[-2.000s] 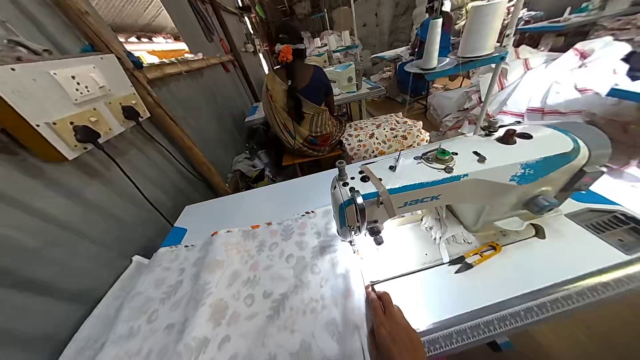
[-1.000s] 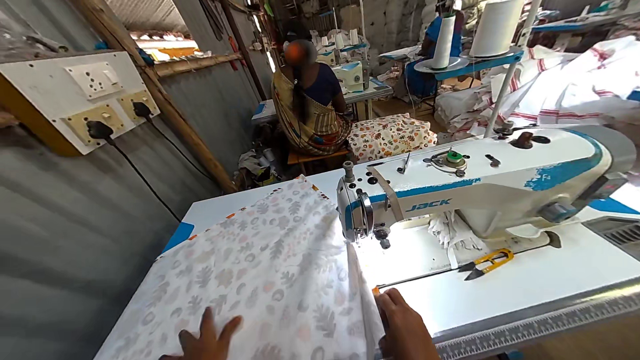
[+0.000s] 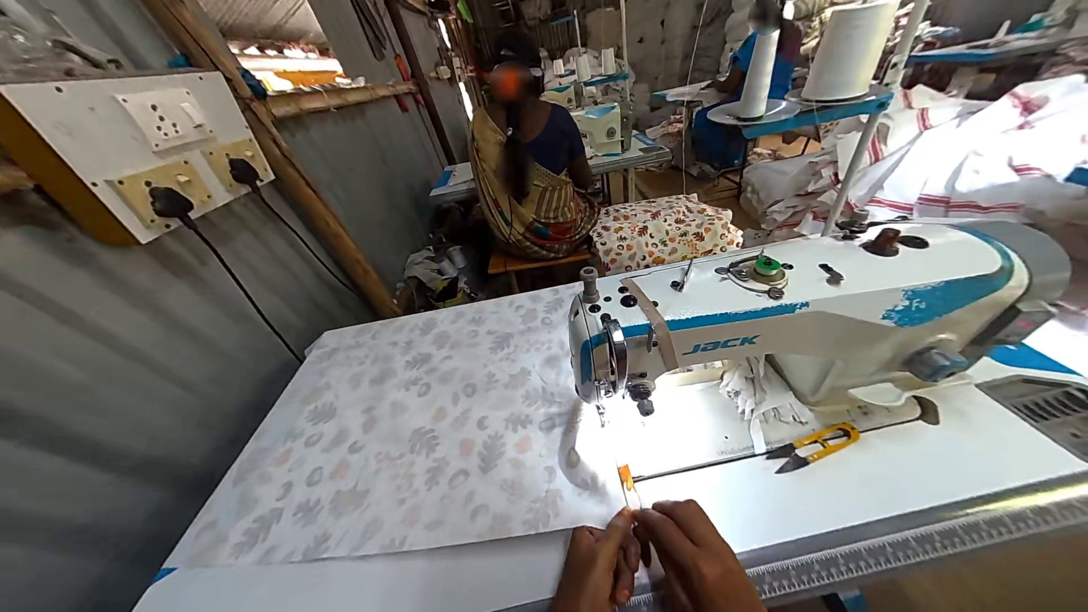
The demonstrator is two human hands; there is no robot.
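Note:
A large leaf-patterned cloth [image 3: 408, 425], its pale side up, lies over the left of the table and reaches under the needle area of a white and blue Jack sewing machine [image 3: 816, 314]. Near the front edge, my left hand [image 3: 597, 561] pinches the cloth's right corner, where a small orange-printed fold [image 3: 627, 480] shows. Close against it, my right hand [image 3: 693, 552] has its fingertips on the same edge. Yellow-handled thread snips [image 3: 816, 446] rest on the table, right of my hands. The needle tip is lost in the lamp's glare.
A ruler strip [image 3: 918, 531] runs along the table's front edge. White scraps [image 3: 761, 391] sit beneath the machine arm. At left is a socket board [image 3: 144, 144] with plugged cables. Beyond sit a person [image 3: 531, 161], a printed cloth pile [image 3: 667, 229] and thread cones [image 3: 850, 51].
My left hand has moved right, from lying spread on the cloth to beside my right hand. The cloth's near edge now shows across the table, and its far part lies flatter.

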